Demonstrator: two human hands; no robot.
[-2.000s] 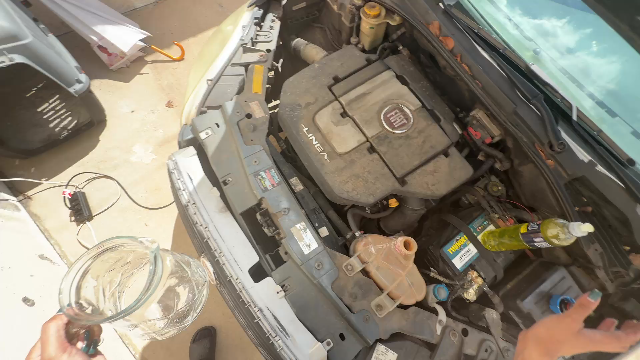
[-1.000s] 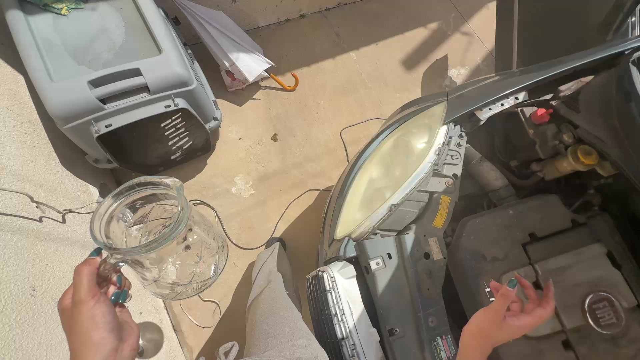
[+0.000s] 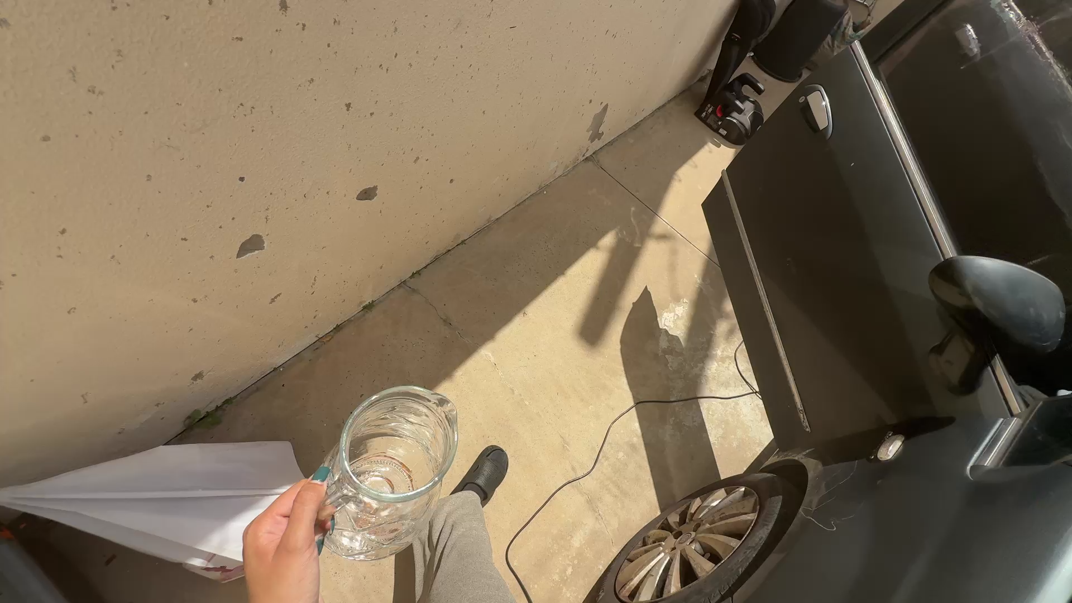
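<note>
A clear glass pitcher [image 3: 394, 477] with a pouring lip is held by its handle in my left hand [image 3: 289, 536], at the lower middle of the head view. The pitcher is upright, seen from above, and no liquid can be made out in it. Beneath it show my leg in grey trousers [image 3: 461, 548] and a dark shoe [image 3: 483, 473] on the floor. A folded white umbrella [image 3: 184, 494] lies just left of my left hand. My right hand is out of view.
The dark car's door [image 3: 837, 276], side mirror [image 3: 997, 303] and front wheel [image 3: 687, 544] fill the right side. A black cable [image 3: 578, 479] crosses the concrete floor. A chipped beige wall [image 3: 293, 167] runs along the left. Black equipment [image 3: 733, 113] stands at the top right.
The view has swung from the open engine bay to the car's side and the wall. My left hand still holds the pitcher. My right hand, seen open over the engine before, has left the view.
</note>
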